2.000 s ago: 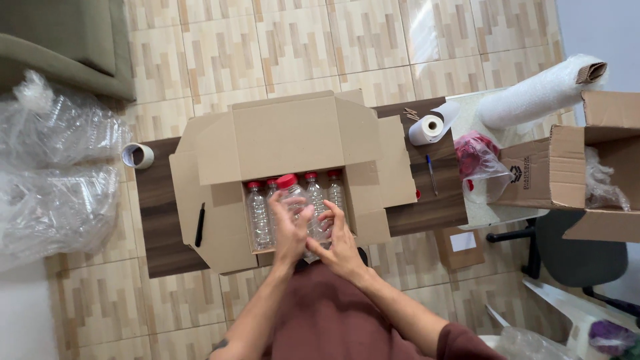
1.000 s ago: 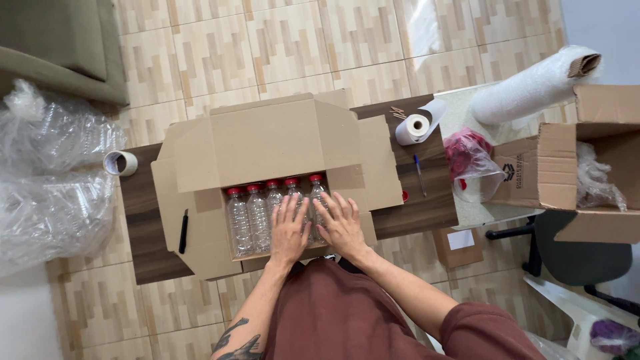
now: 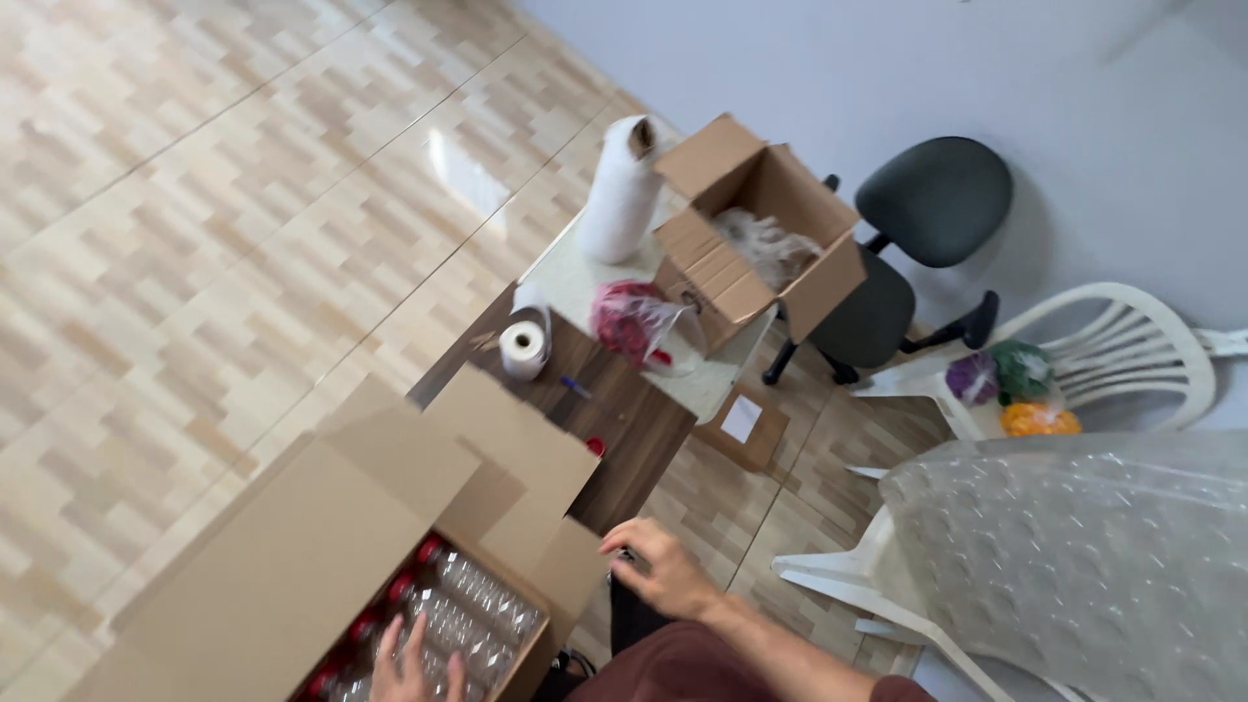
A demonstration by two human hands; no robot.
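Note:
An open cardboard box [image 3: 531,595] at the lower left holds several clear plastic bottles [image 3: 463,619] with red caps, lying side by side. My left hand [image 3: 414,668] is over the bottles, fingers spread, partly cut off by the lower frame edge; whether it touches them I cannot tell. My right hand [image 3: 663,570] is off the bottles, just right of the box's side flap, with fingers loosely curved and nothing seen in it. A loose red cap [image 3: 596,447] and a blue pen [image 3: 575,387] lie on the dark wooden table [image 3: 634,429].
Beyond the pen stands a label roll [image 3: 524,349]. On the white table are a bag of red caps [image 3: 629,322], a bubble wrap roll [image 3: 620,195] and an open carton [image 3: 760,234]. An office chair [image 3: 868,312], a small box [image 3: 743,427] and white plastic chairs [image 3: 1121,361] stand to the right.
The view has swung to the right. My right hand has left the bottles and moved past the box's right side. My left hand remains over the bottles.

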